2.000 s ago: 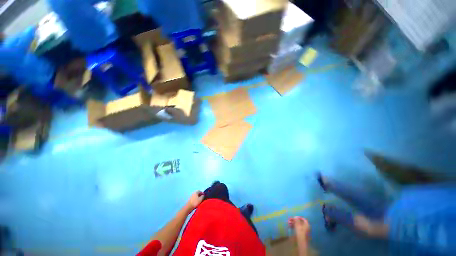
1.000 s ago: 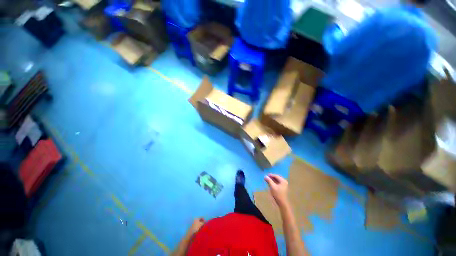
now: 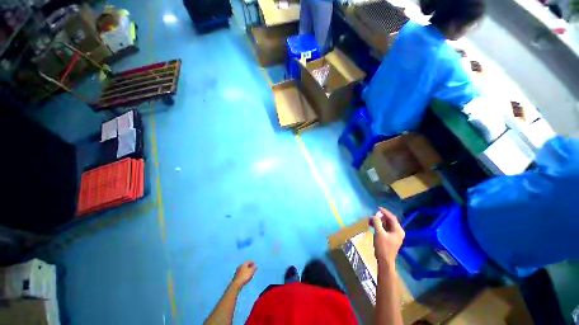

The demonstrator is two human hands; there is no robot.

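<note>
My left hand (image 3: 245, 273) is low in the middle of the view, above the blue floor, with its fingers curled and nothing seen in it. My right hand (image 3: 386, 233) is raised over an open brown carton (image 3: 343, 240). Its fingertips are pinched together; a small pale spot shows at them, too small to tell what it is. The carton holds white items with a dark pattern along one side. My right forearm hides part of the carton.
Open cartons (image 3: 292, 106) and blue stools (image 3: 444, 235) line the bench at right, where people in blue smocks sit. Red crates (image 3: 105, 185), a platform trolley (image 3: 139, 84) and a dark bin with white sheets stand left. Yellow lines (image 3: 162, 235) mark the floor.
The view has turned left and moved along the bench. The trolley and red crates now show more clearly. My right hand is now above the open carton; my left hand is more fully in view.
</note>
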